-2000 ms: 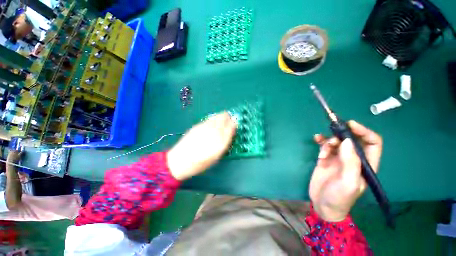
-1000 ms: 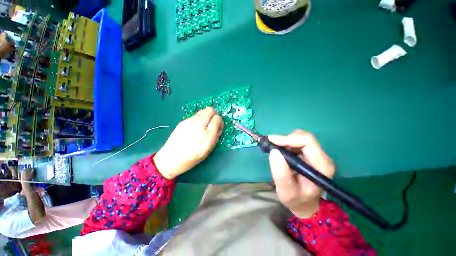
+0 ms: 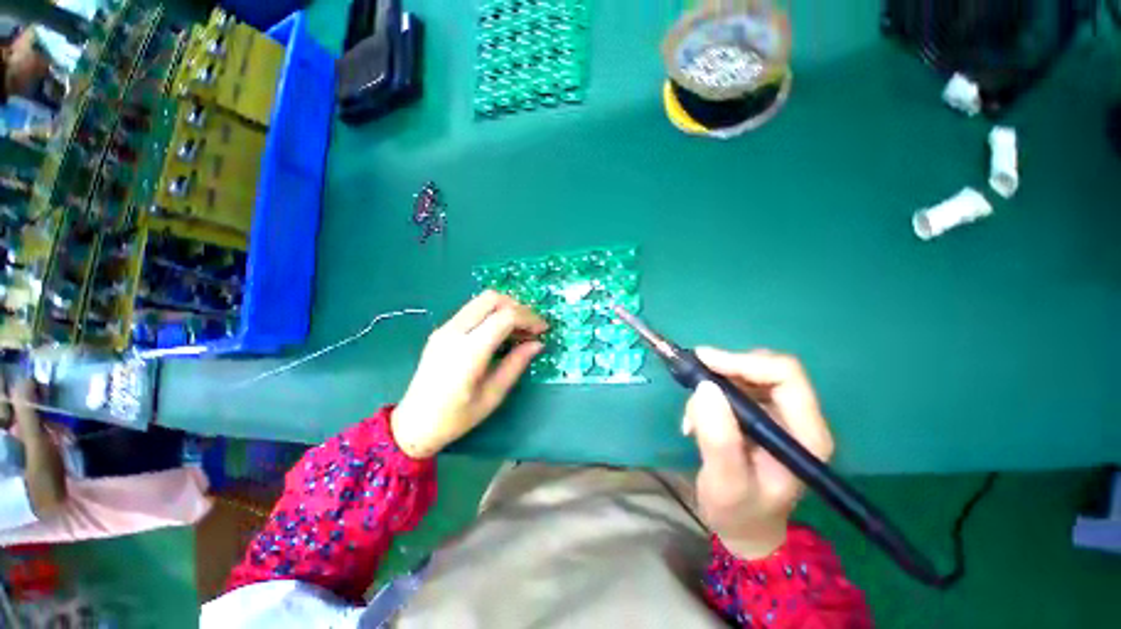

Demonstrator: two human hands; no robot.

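A green PCB panel point(image 3: 596, 350) with silvery pads lies flat on the bench. My left hand point(image 3: 473, 369) rests over its left edge, thumb and fingertips close together; whether they pinch a small component I cannot tell. My right hand point(image 3: 756, 436) holds a black soldering iron point(image 3: 787, 449) like a pen, its tip over the right part of the panel; contact is unclear. A thin solder wire point(image 3: 357, 333) lies left of my left hand. A small dark pile of leaded components point(image 3: 428, 211) lies behind my left hand.
A second green panel point(image 3: 531, 55), a black case point(image 3: 379, 62) and a round tub of silvery bits point(image 3: 725, 68) stand farther back. A blue bin point(image 3: 285, 197) with boards is at left. White tubes point(image 3: 953, 214) and a black fan point(image 3: 983, 43) are at right. Another person's arm point(image 3: 43, 461) shows far left.
The iron and my right hand came left from beside the panel to over it, and the tip is now a little farther right on it. My left fingers have shifted slightly left over the panel.
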